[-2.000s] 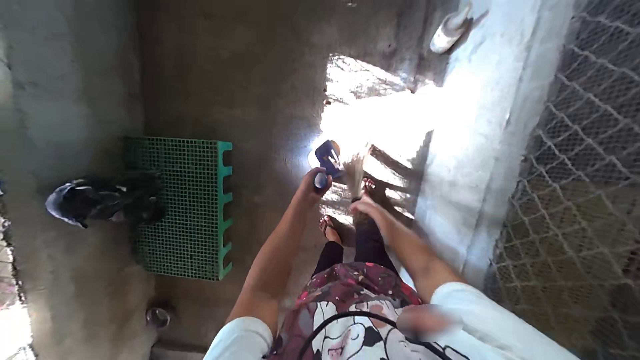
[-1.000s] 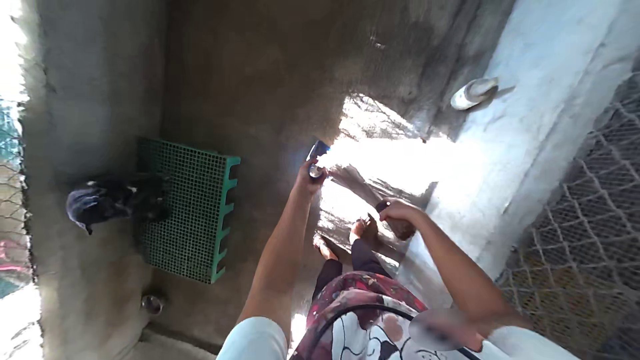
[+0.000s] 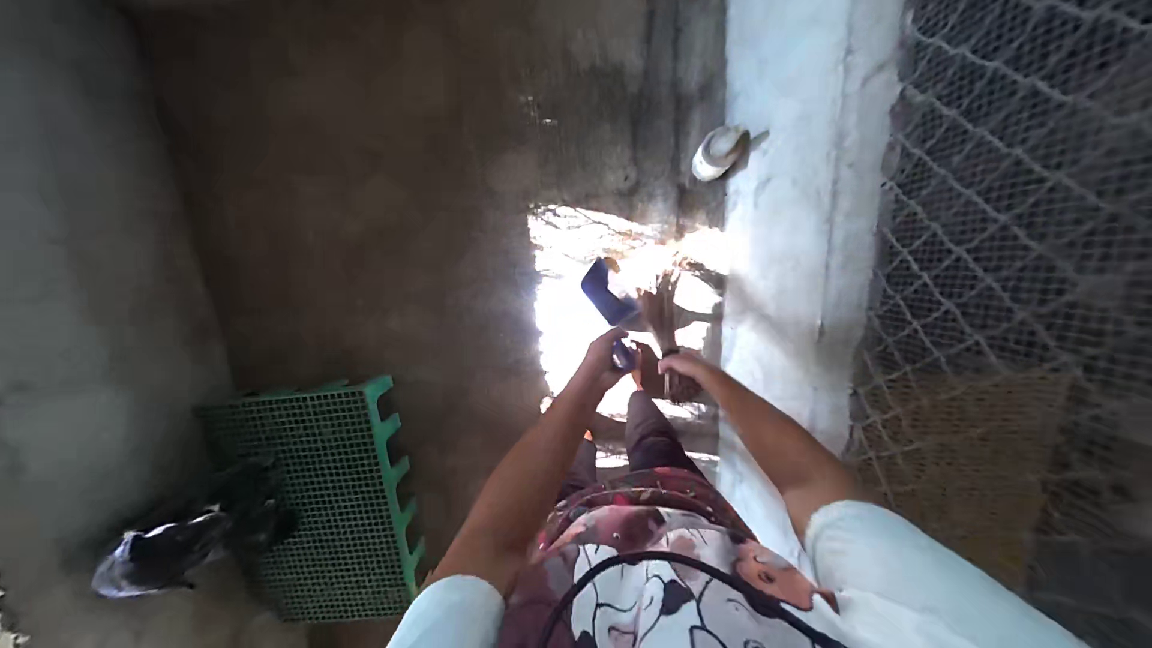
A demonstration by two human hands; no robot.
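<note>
My left hand is closed round the handle end of a blue dustpan, whose pan points away from me over the sunlit floor. My right hand grips a short brush of bound bristles, a hand broom, near its bound end. Its bristles spread forward just right of the pan; glare hides their tips and whatever lies under them. Both hands are close together above my feet.
A green plastic slatted platform stands at lower left, with a dark animal by it. A whitish container sits by the pale concrete ledge. Wire mesh fencing runs along the right.
My hands were wider apart one second ago and are now close together, with the broom's bristles beside the dustpan. The view has shifted noticeably.
</note>
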